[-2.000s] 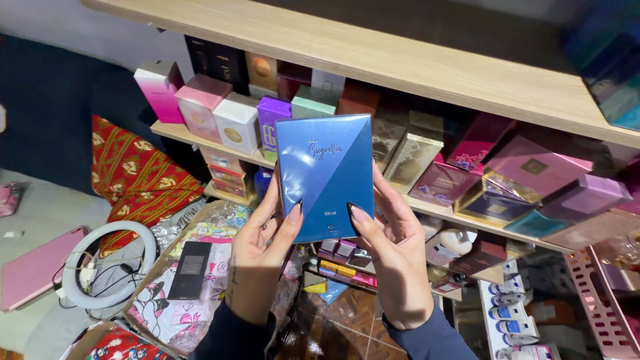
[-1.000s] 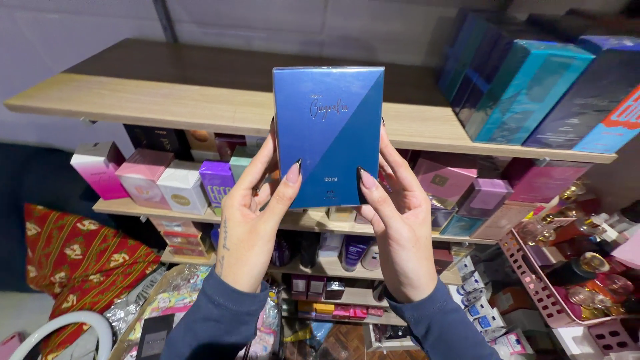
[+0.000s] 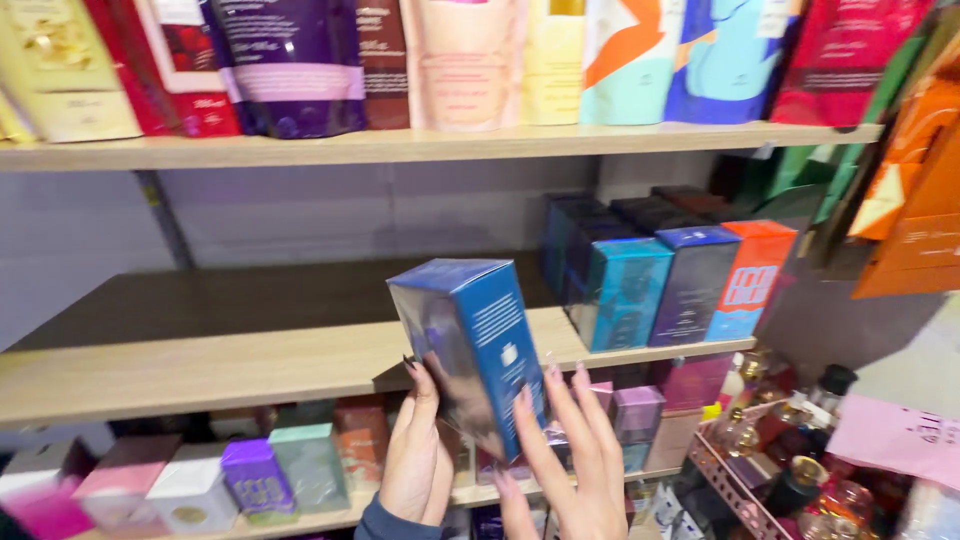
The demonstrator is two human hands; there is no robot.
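A blue perfume box [image 3: 491,360], wrapped in clear film, is tilted and turned so that a printed narrow side shows. My left hand [image 3: 420,450] holds its lower left part, with the thumb along the edge. My right hand [image 3: 574,457] is at the box's lower right, fingers spread, the fingertips at or very near the printed side; whether they press on it is not plain. Behind the box runs a wooden shelf [image 3: 225,367], on which a teal box [image 3: 626,296], a dark blue box [image 3: 690,289] and an orange and blue box [image 3: 750,281] stand at the right.
Refill pouches [image 3: 292,71] line the upper shelf [image 3: 450,144]. Below, a purple box [image 3: 259,476] and a pale green box [image 3: 311,457] stand among several others. At the lower right are a pink perforated basket [image 3: 739,487] with bottles and hanging orange bags [image 3: 919,202].
The blue box has turned from its broad front to show a narrow side. My right hand has loosened and spread its fingers. The view has swung up to the shelves.
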